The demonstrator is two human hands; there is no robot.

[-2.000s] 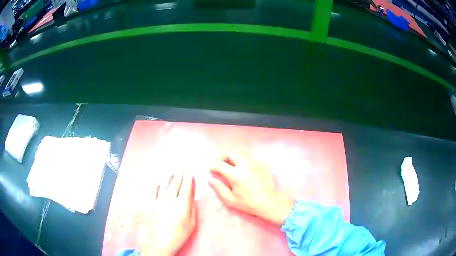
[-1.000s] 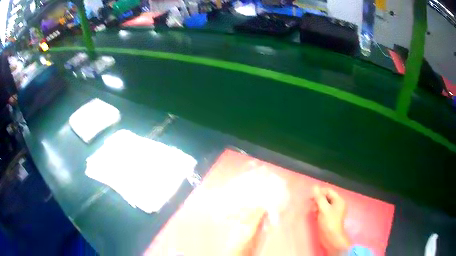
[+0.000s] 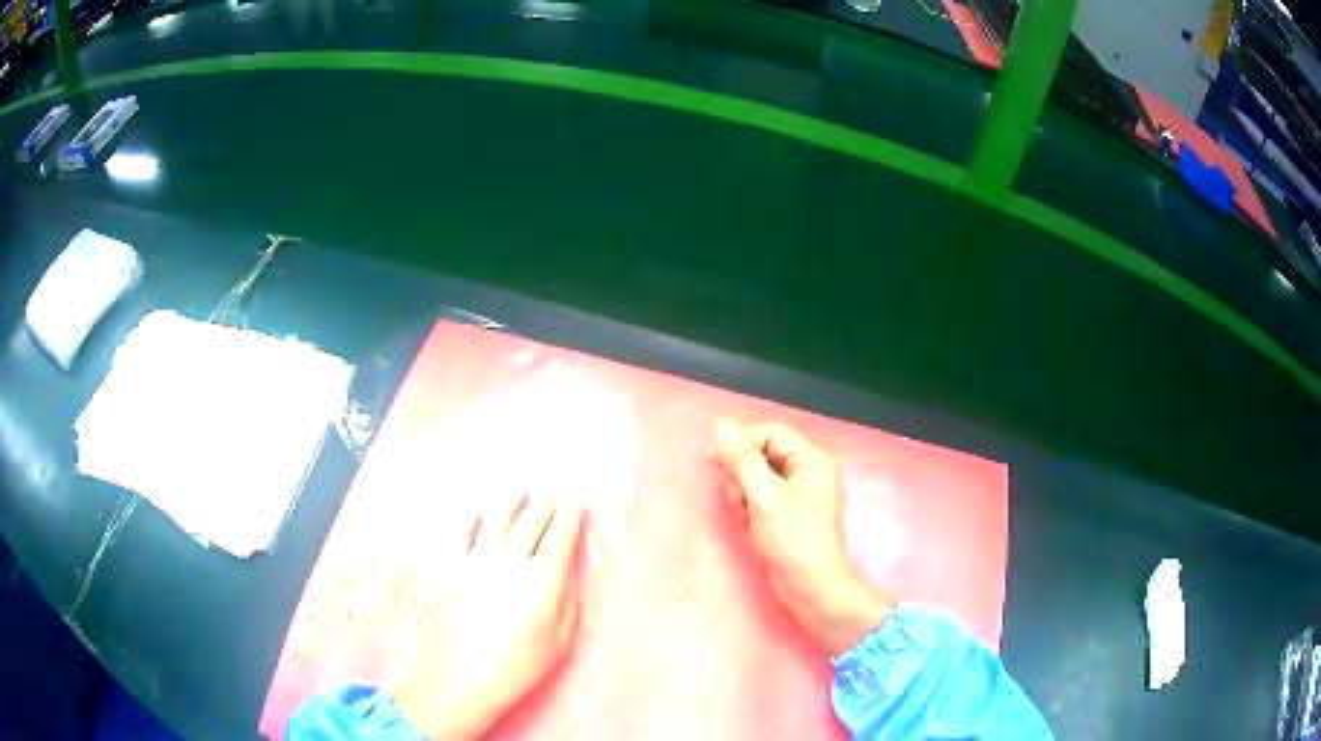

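A pink-red work mat [image 3: 681,659] lies in front of me, glaring white in its left middle. My left hand [image 3: 500,615] lies flat on the mat's left part, palm down, fingers slightly apart. My right hand [image 3: 797,521] is over the mat's right part, fingers curled with thumb and forefinger close together; whether it pinches anything thin cannot be told. A clear bag on the mat cannot be made out in the glare. A stack of white poly bags [image 3: 215,427] sits left of the mat.
A smaller white stack [image 3: 83,294] lies farther left. Two boxes [image 3: 99,133] are on the dark green conveyor belt [image 3: 580,217] at the far left. A green rail and upright [image 3: 1018,109] stand beyond. A white scrap [image 3: 1165,623] and a shiny clear item [image 3: 1299,688] lie at right.
The view swung left and then back to the right. My right hand is now farther from my left hand than two seconds ago. Boxes on the belt show farther right than two seconds ago.
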